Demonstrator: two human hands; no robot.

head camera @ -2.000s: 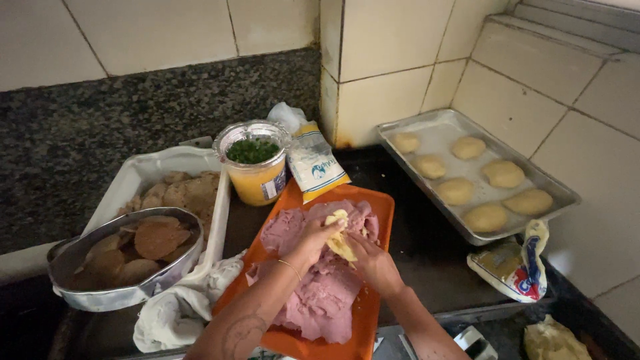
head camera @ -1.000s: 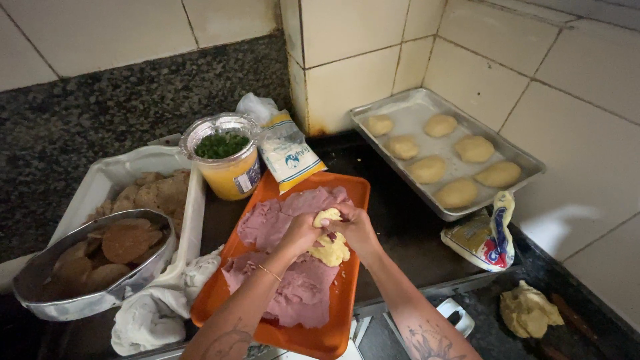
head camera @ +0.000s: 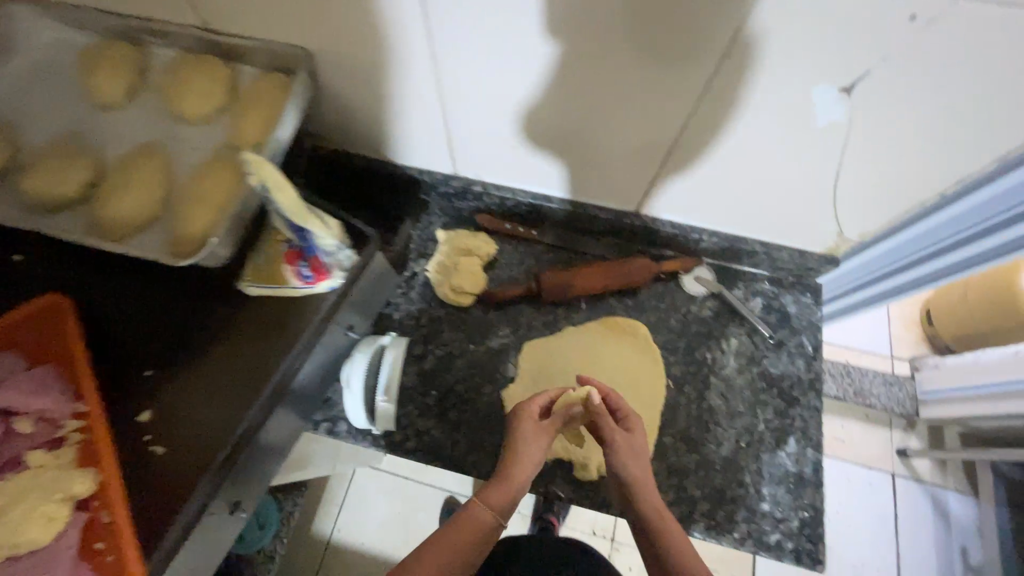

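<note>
My left hand (head camera: pixel 532 432) and my right hand (head camera: pixel 620 428) meet over a rolled-out sheet of dough (head camera: pixel 600 352) on the dark stone counter. Between the fingertips of both hands is a small piece of dough (head camera: pixel 574 398). Beyond the sheet lies a wooden rolling pin (head camera: pixel 596 278), with a lump of dough (head camera: pixel 462 268) at its left end and a pastry wheel (head camera: pixel 732 300) at its right end. A white plastic dough press (head camera: pixel 374 382) rests left of the sheet.
A knife with a wooden handle (head camera: pixel 508 226) lies along the wall. At the left, a metal tray (head camera: pixel 300 88) holds several shaped dough pieces. An opened packet (head camera: pixel 300 256) stands by the stove edge. An orange tray (head camera: pixel 100 416) holds pink sliced meat and a yellow mass.
The view has swung right to the stone counter. My hands have moved from above the orange tray to above the dough sheet. A yellow mass now lies on the meat in the tray.
</note>
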